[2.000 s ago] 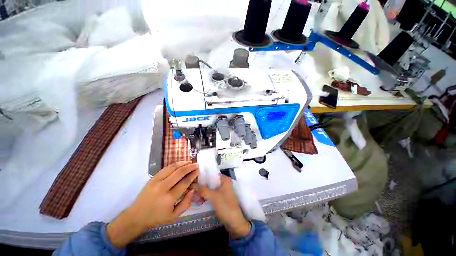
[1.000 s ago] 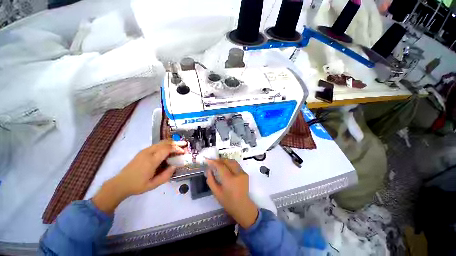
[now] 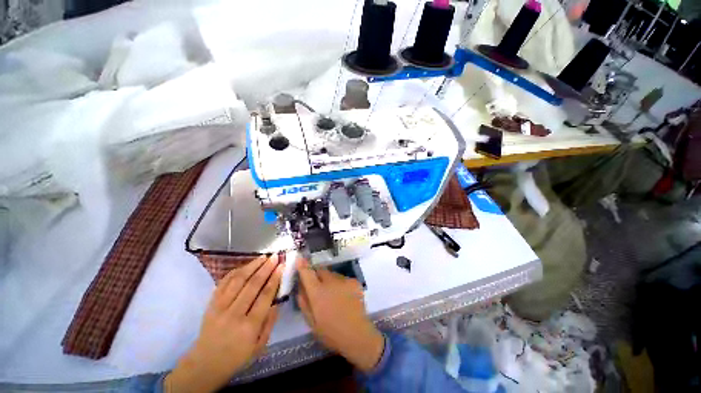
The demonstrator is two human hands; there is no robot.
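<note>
The white overlock machine with blue trim stands in front of me. A plaid fabric piece lies at the front edge of the metal cloth plate, partly under my left hand. A narrow white wadding strip runs between my hands up to the presser foot area. My left hand lies flat on the plaid, fingers together and pointing at the needle. My right hand has its fingertips at the right edge of the white strip. What lies beneath both palms is hidden.
A long plaid strip lies diagonally at left. White wadding is heaped behind it. Black thread cones stand behind the machine. Snips and a plaid piece lie at right. Scraps cover the floor.
Both hands have come down and closer together in front of the needle. A plaid edge now shows at the plate's front, and the bare plate with its dark rim is exposed at left.
</note>
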